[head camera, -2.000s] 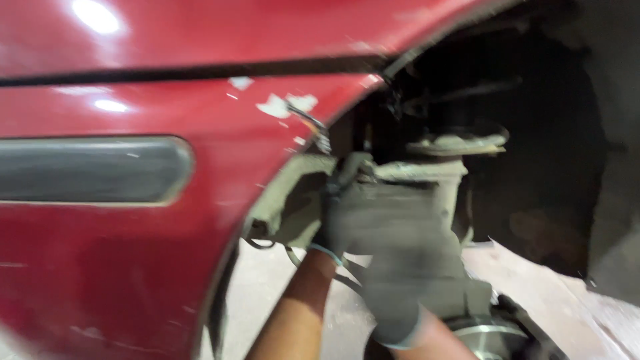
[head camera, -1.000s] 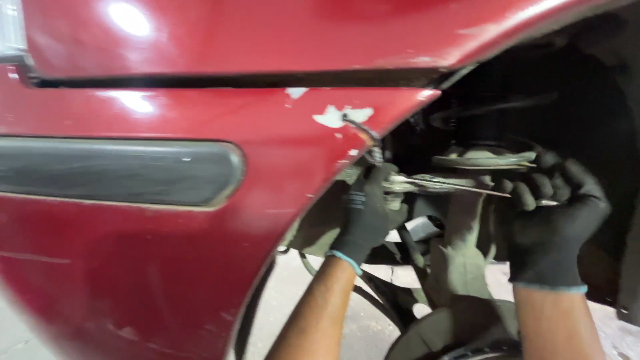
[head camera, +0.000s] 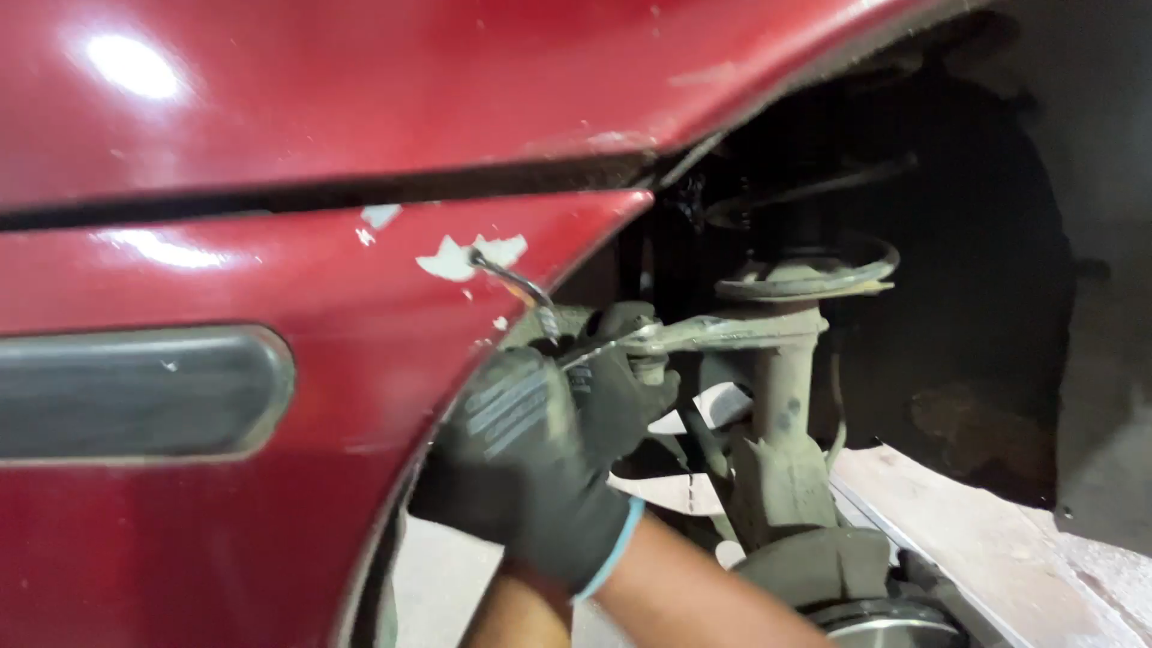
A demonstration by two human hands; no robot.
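My right hand (head camera: 526, 459), in a black glove with a blue cuff, crosses in front of my left wrist and closes on a slim metal tool (head camera: 601, 346), which looks like a wrench. The tool's far end meets the tip of the steering arm (head camera: 720, 333) on the strut (head camera: 783, 396). Behind, my left hand (head camera: 621, 396), also gloved, has its fingers around the joint (head camera: 650, 366) under that tip; its grip is partly hidden. Above the arm is the round spring seat (head camera: 810, 281).
The red bumper (head camera: 225, 522) with chipped paint and a dark trim strip (head camera: 135, 391) borders the left side. A short cable (head camera: 517, 283) sticks out of its corner. The dark wheel-arch liner (head camera: 972, 315) is at right, a brake disc (head camera: 886, 625) low down.
My right hand has moved left from the tool's right end, beside the strut, and now crosses in front of my left wrist. The tool now reaches left from the arm's tip.
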